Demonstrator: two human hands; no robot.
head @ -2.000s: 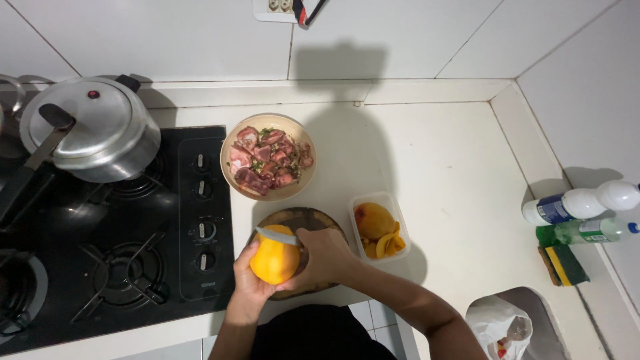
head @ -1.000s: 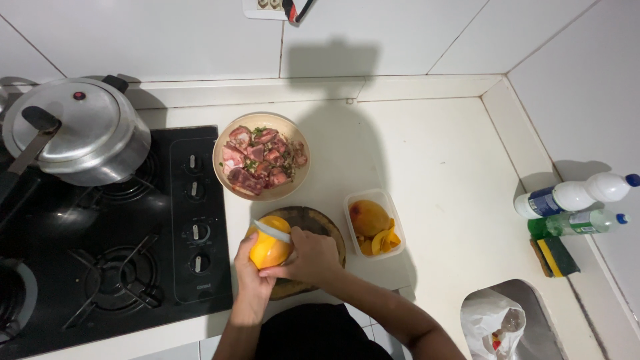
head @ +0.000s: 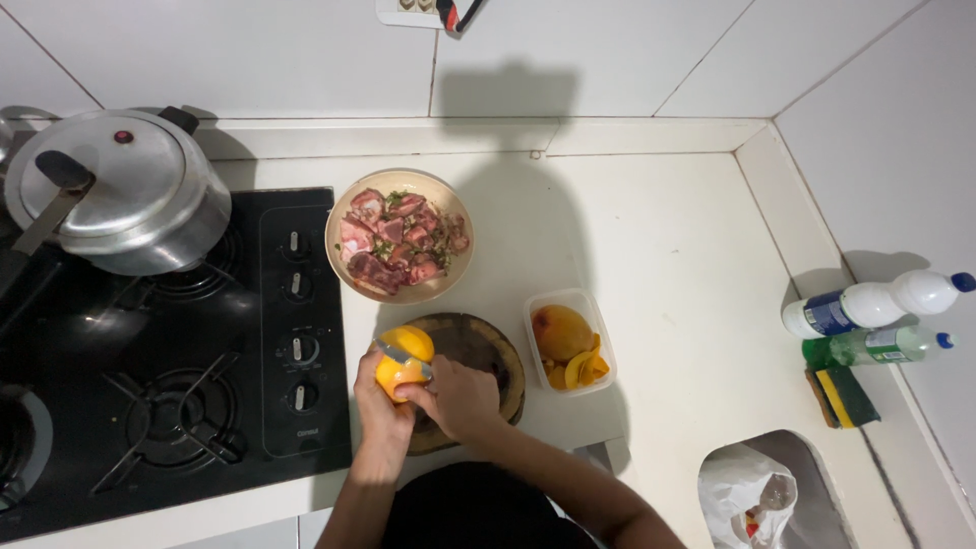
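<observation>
My left hand [head: 381, 412] holds a peeled yellow mango [head: 398, 366] over the left side of a round wooden cutting board [head: 515, 366]. In my right hand [head: 461, 396] is a knife [head: 395, 351]; its blade lies across the mango, and my right thumb rests against the fruit. The fingers and palm hide the knife's handle. Right of the board stands a clear plastic container [head: 576, 390] with a whole mango [head: 561, 332] and strips of peel [head: 585, 367]. Behind the board is a round dish [head: 335, 248] of raw meat pieces [head: 390, 231] with chopped herbs.
A black gas cooktop [head: 229, 305] with a metal pressure cooker [head: 137, 191] fills the left. At the right lie a white bottle [head: 869, 305], a green bottle [head: 877, 345] and a sponge [head: 842, 396]. A white plastic bag [head: 736, 488] sits in the sink [head: 808, 518] at bottom right.
The knife blade has shifted on the mango from near its top to across its middle. Both hands keep their hold on fruit and knife.
</observation>
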